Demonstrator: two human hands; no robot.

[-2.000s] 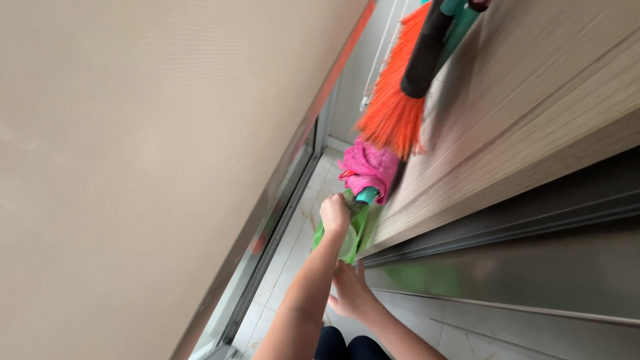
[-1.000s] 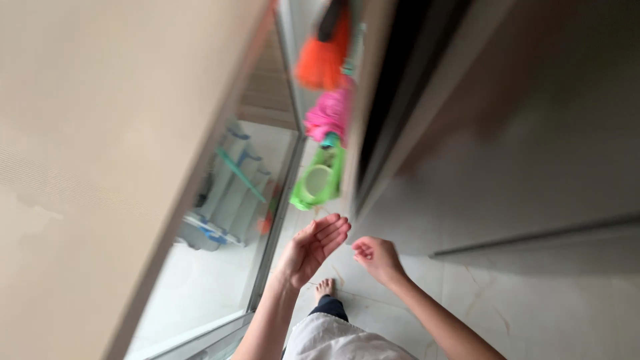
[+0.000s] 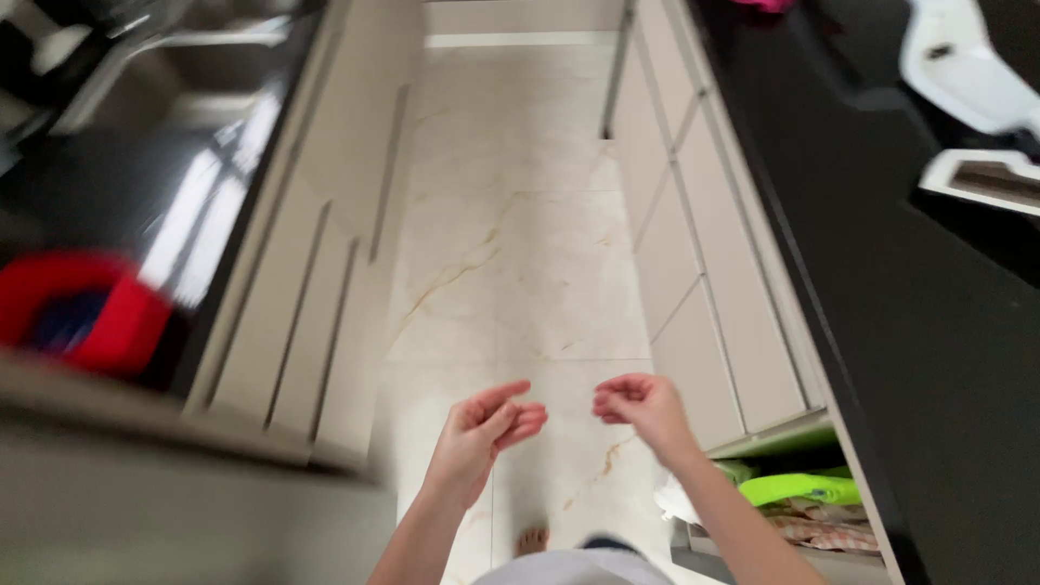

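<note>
My left hand (image 3: 481, 439) is held out over the tiled floor (image 3: 520, 309), its fingers apart and nothing in it. To its right, my right hand (image 3: 646, 410) has loosely curled fingers and holds nothing that I can see. A gap separates the two hands, and neither touches anything. Close to my right forearm is an open shelf (image 3: 829, 561) under the right counter, with a bright green item (image 3: 800, 489) and checked cloth (image 3: 825, 532) on it.
On the left, a dark counter (image 3: 73, 191) holds a steel sink (image 3: 138, 89) and a blurred red object (image 3: 130, 325). The black counter (image 3: 918, 341) on the right bears a white plastic piece (image 3: 967, 73) and a white-framed piece (image 3: 983, 180). Cabinet fronts (image 3: 691, 284) line the aisle.
The view has swung from the narrow gap with the orange broom, pink cloth and green item to the kitchen aisle. My left hand has come away from the things it was at two seconds ago.
</note>
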